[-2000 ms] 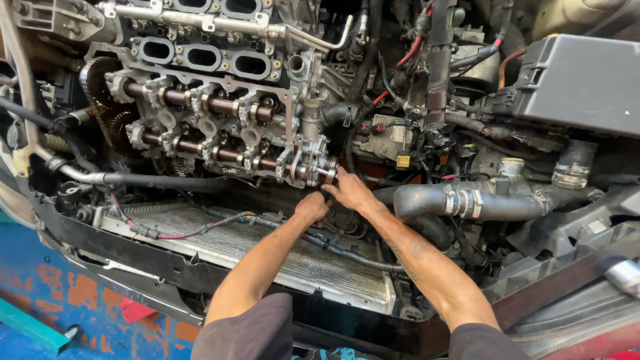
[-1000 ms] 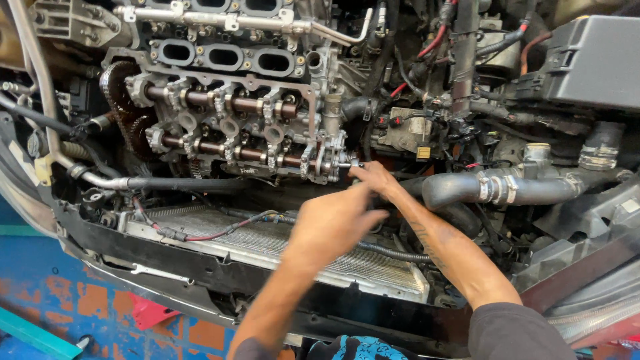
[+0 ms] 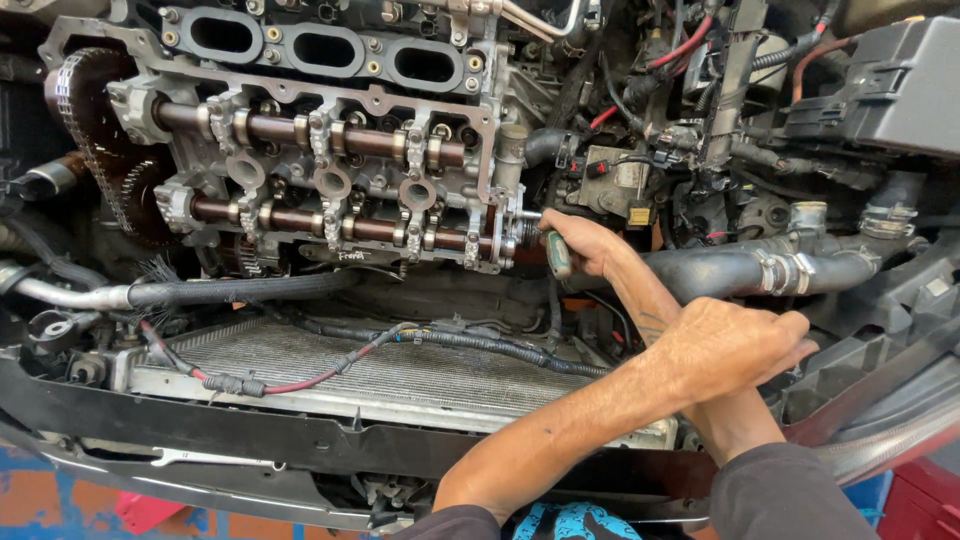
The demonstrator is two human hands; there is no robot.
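My right hand is at the right end of the cylinder head, beside the lower camshaft. Its fingertips pinch near a short shiny metal shaft at the end housing. A green-handled tool hangs from the same hand, its handle pointing down; its working end is hidden. My left hand crosses over my right forearm, back of the hand up and fingers curled towards the right, above the area near the grey intake hose. Whether anything lies inside its fingers is hidden.
Below the engine lies a radiator with a red-and-black wiring harness across it. A combination wrench rests on the front bumper edge. A black plastic box stands at upper right. The timing chain shows at left.
My left hand has left the spot beside the right hand at the head's end and swung right across the right forearm. The right hand stays at the head's end. The view has moved closer.
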